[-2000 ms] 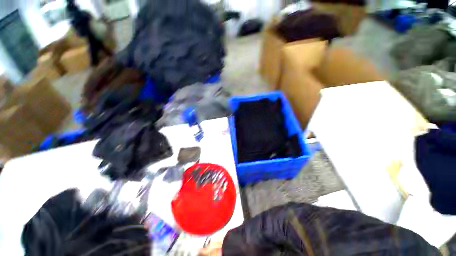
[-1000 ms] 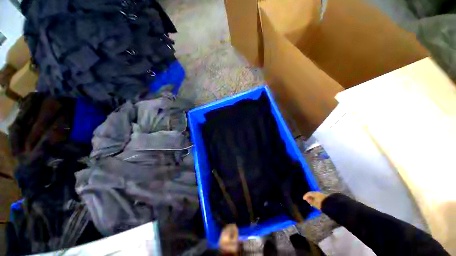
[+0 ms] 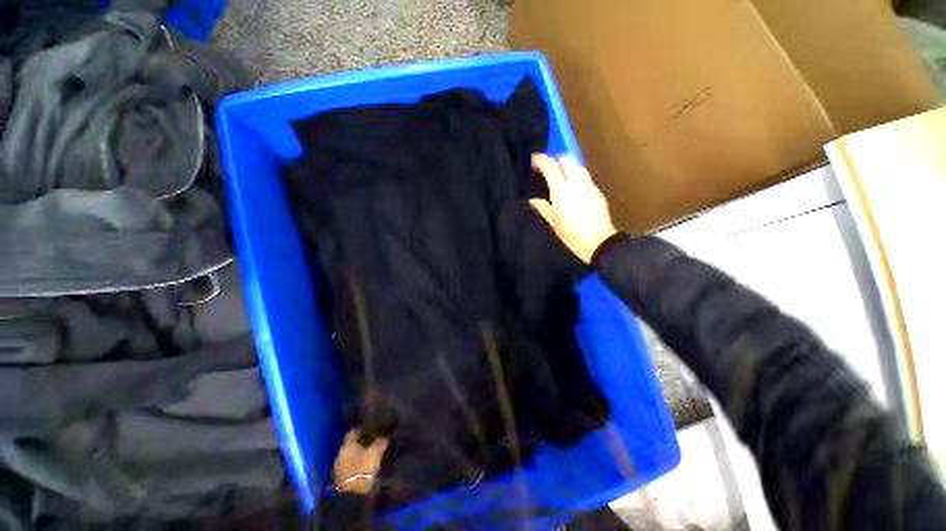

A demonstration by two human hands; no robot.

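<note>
A blue plastic crate [image 3: 254,301] stands on the floor in front of me, with folded black garment pieces [image 3: 425,249] filling most of it. My right hand [image 3: 574,205] is at the upper right of the pile, inside the crate's right wall, fingers at the cloth edge; whether they grip is unclear. My left hand [image 3: 359,463] is at the lower left of the pile, its fingers closed on a dark edge of the cloth. Dark sleeves cover both wrists.
Grey garments [image 3: 114,239] with light piping lie heaped left of the crate. A brown cardboard carton [image 3: 664,114] stands at the upper right. White sheets or boards [image 3: 799,259] lie to the right. Speckled grey floor [image 3: 363,31] shows behind the crate.
The view has moved from the table down close over the crate. My hands have gone from the crate's near edge and right corner onto the black pieces inside.
</note>
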